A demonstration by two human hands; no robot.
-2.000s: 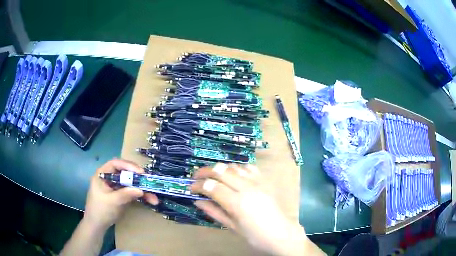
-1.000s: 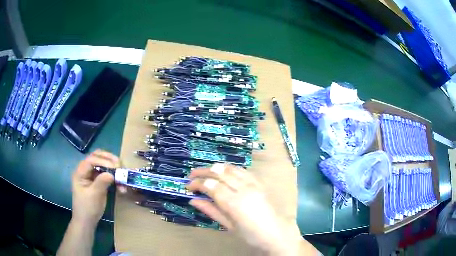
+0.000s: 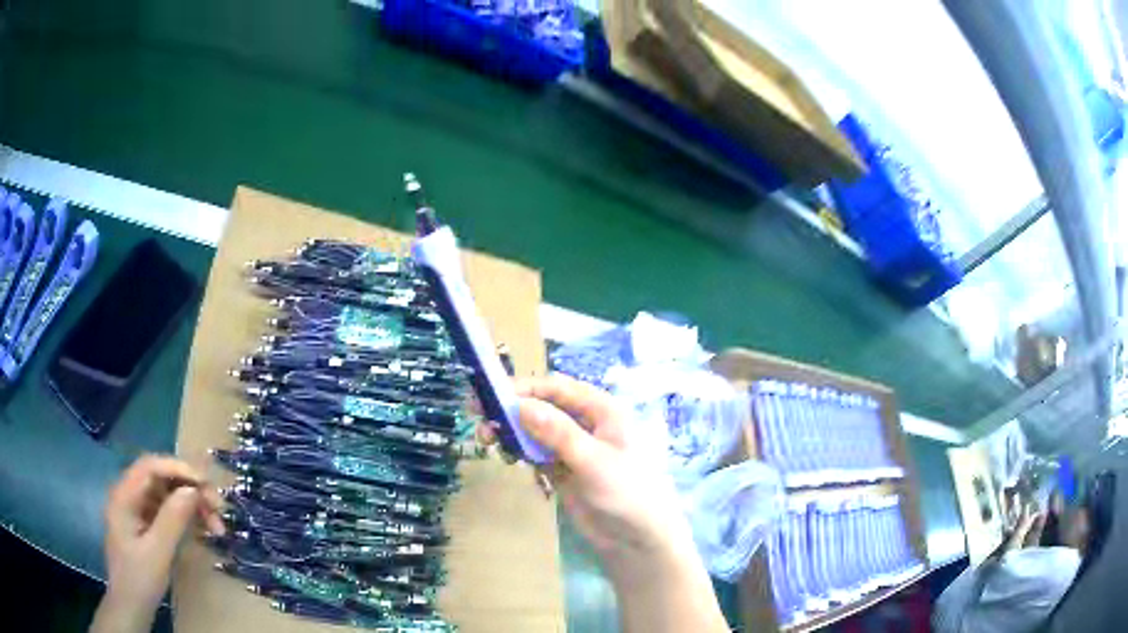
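My right hand [image 3: 600, 464] holds a filled housing [image 3: 476, 334] by its lower end, raised and tilted over the right part of the cardboard. Its black tip with a metal end points up and away. Its pale shell side shows; the board inside is mostly hidden. My left hand [image 3: 155, 526] is at the left edge of the cardboard sheet [image 3: 501, 556], fingers curled close to the tips of the boards. Whether it touches one is unclear. The circuit board assemblies [image 3: 359, 402] lie in piled rows on the cardboard, with dark wires on their left.
Filled housings [image 3: 56, 291] and a black smartphone [image 3: 124, 334] lie on the left. Plastic bags [image 3: 680, 414] and the shell tray [image 3: 909, 495] are on the right. Blue bins [image 3: 897, 235] and empty cartons [image 3: 742, 93] stand beyond. Another person's sleeve [image 3: 1008, 594] shows at the far right.
The view has swung to the right. The held housing has gone from level in both hands to raised and tilted in my right hand alone. My left hand has let go of it.
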